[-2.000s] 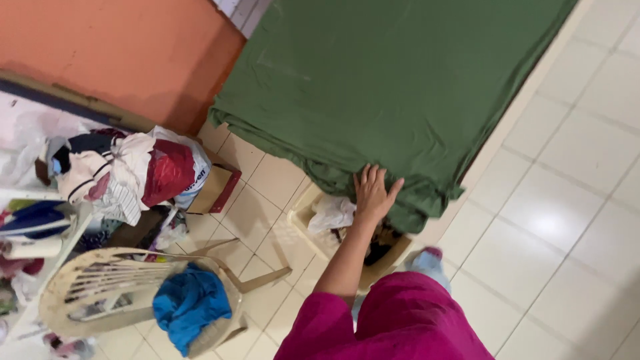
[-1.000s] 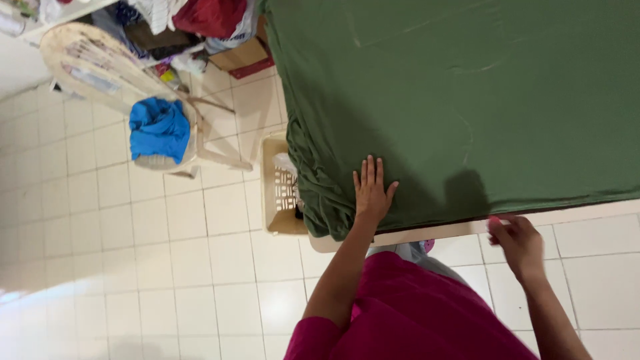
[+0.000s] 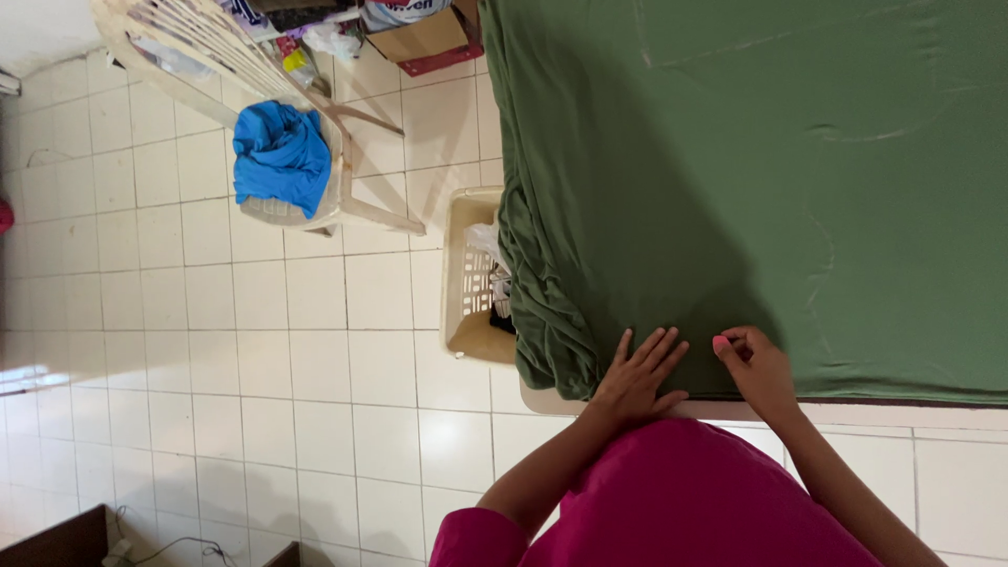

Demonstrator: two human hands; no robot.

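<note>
A large green fabric [image 3: 709, 197] with faint chalk lines covers the table [image 3: 882, 415], its left end bunched in folds near the corner. My left hand [image 3: 642, 374] lies flat on the fabric beside those folds, palm down and fingers spread. To the right of it, my right hand [image 3: 752, 362] is over the fabric near the table's front edge. A small pink piece [image 3: 721, 343], perhaps tailor's chalk, is pinched between its thumb and fingers.
A beige plastic basket [image 3: 465, 315] with a white bag and dark items stands beside the table's left end. Further left is a plastic chair [image 3: 358, 206] bearing a blue cloth [image 3: 281, 157]. An open cardboard box [image 3: 425, 43] sits behind them on the tiled floor.
My right hand, out of view two seconds ago, came in at the table edge and has since moved left, closer to my left hand. The view has turned since the first frame.
</note>
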